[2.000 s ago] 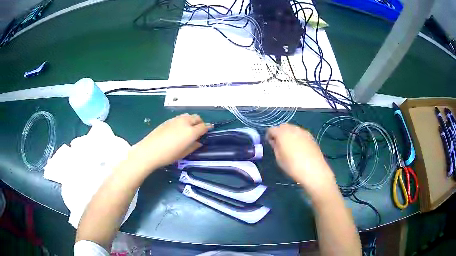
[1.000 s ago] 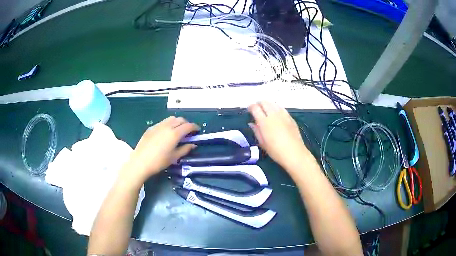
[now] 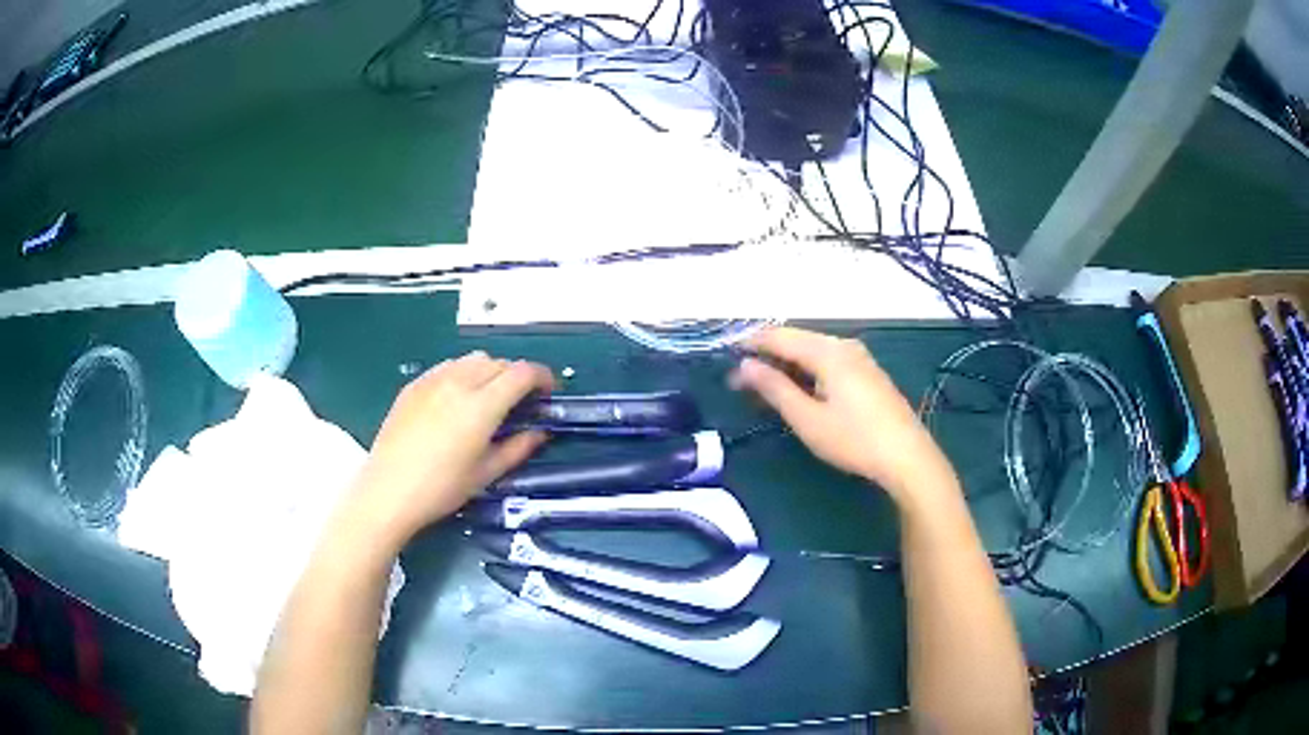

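My left hand [image 3: 462, 424] grips the tip end of the topmost pen [image 3: 615, 414], whose black face with small buttons is turned up. Below it lie several more pens: a black one with a lavender end [image 3: 632, 467], a curved lavender-sided one [image 3: 718, 517], and two more lavender-white ones. My right hand [image 3: 801, 385] is near the pen's rear end, apart from it, with thumb and fingers near each other by the clear filament coil [image 3: 696, 333]. Whether it pinches a strand cannot be seen. The left fingertips are partly hidden behind the hand.
A white cloth [image 3: 266, 524] and light-blue cylinder [image 3: 237, 319] are left. A white board [image 3: 574, 180] bears a black box [image 3: 782, 79] and tangled leads. Right are filament coils [image 3: 1055, 452], scissors [image 3: 1160, 539], a cardboard tray [image 3: 1220, 431] and a grey post [image 3: 1134, 151].
The topmost pen has turned from its lavender side to its black button face. My right hand has moved slightly right and down. My left hand remains on the pen's tip end.
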